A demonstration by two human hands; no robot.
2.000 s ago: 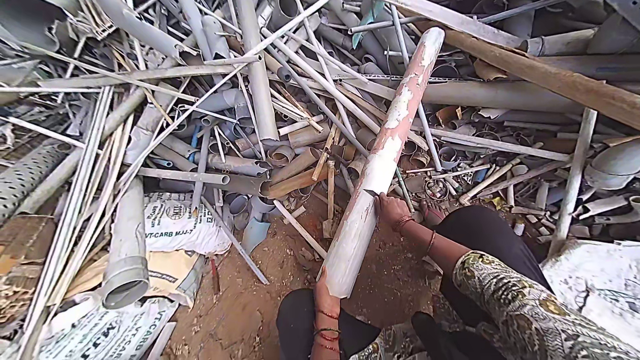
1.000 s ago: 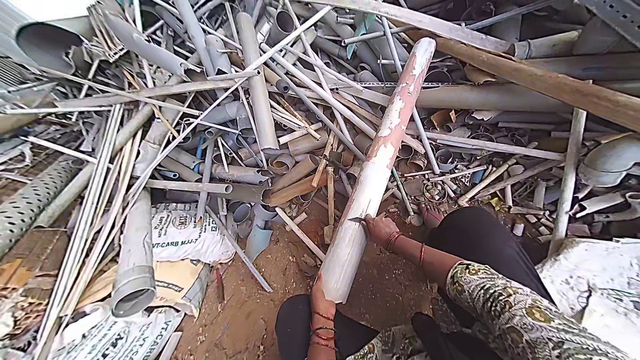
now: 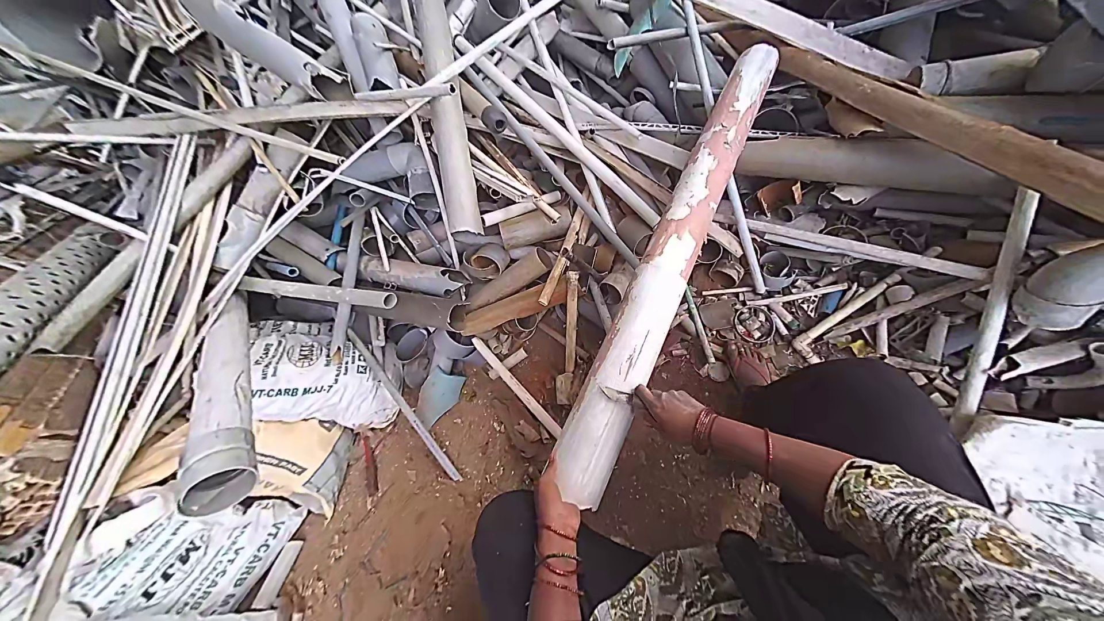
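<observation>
A long plastic pipe point(image 3: 642, 332), white and grey at the near end and reddish with flaking white patches farther up, slants from my lap up to the right. My left hand point(image 3: 556, 500) grips its near end from the left side. On the pipe's right side, my right hand point(image 3: 673, 412) is closed on a small dark blade point(image 3: 616, 394), whose edge lies against the pipe where the white layer ends. Most of the tool's handle is hidden in my fingers.
Scrap pipes and strips surround me, among them a grey socket-ended pipe point(image 3: 219, 431) on the left and a long wooden beam point(image 3: 949, 125) at upper right. Printed sacks point(image 3: 319, 375) lie at lower left. A pale sack point(image 3: 1039, 483) is at right. Brown soil lies between my knees.
My right hand and the blade have moved down along the pipe, toward its near end. My left hand still holds that end.
</observation>
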